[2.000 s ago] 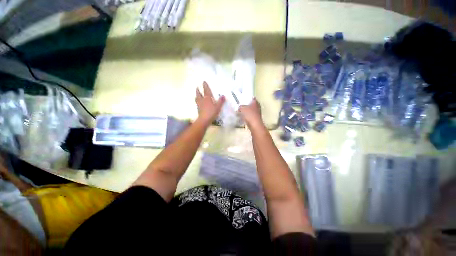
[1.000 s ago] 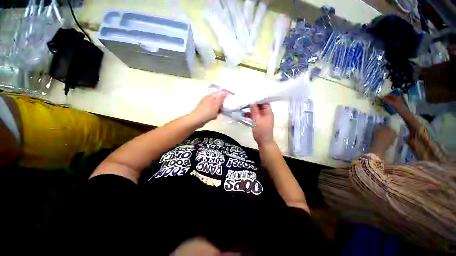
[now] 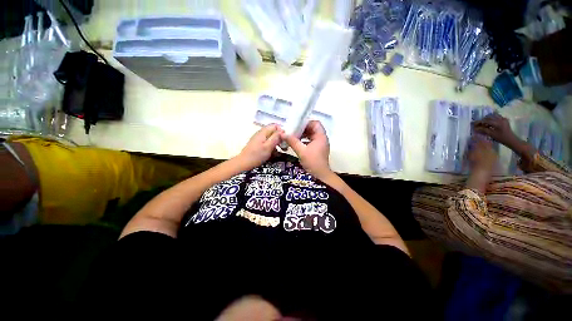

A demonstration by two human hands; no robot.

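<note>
A white pen-shaped device in a filmy clear sleeve [image 3: 321,59] is held upright-slanting, pointing away from me, its near end between my hands close to my body. My left hand [image 3: 263,144] pinches the near end with the fingertips. My right hand [image 3: 309,145] grips the same end from the right with bent fingers. A single whitish inner tray [image 3: 274,108] lies flat on the table just beyond my hands, partly hidden by the sleeve and my right hand.
A tall stack of nested trays [image 3: 172,56] stands at left, beside a black adapter [image 3: 94,88]. White sticks [image 3: 273,28] lie at the far side. Bagged small pieces [image 3: 376,37] and blue packets [image 3: 439,31] lie far right. A filled tray [image 3: 384,135] is at right; a neighbour's hands work over others.
The sleeved device has swung from pointing right to pointing away from me. The inner tray, earlier at my hands, now lies flat on the table. The neighbour's hands have moved over the trays.
</note>
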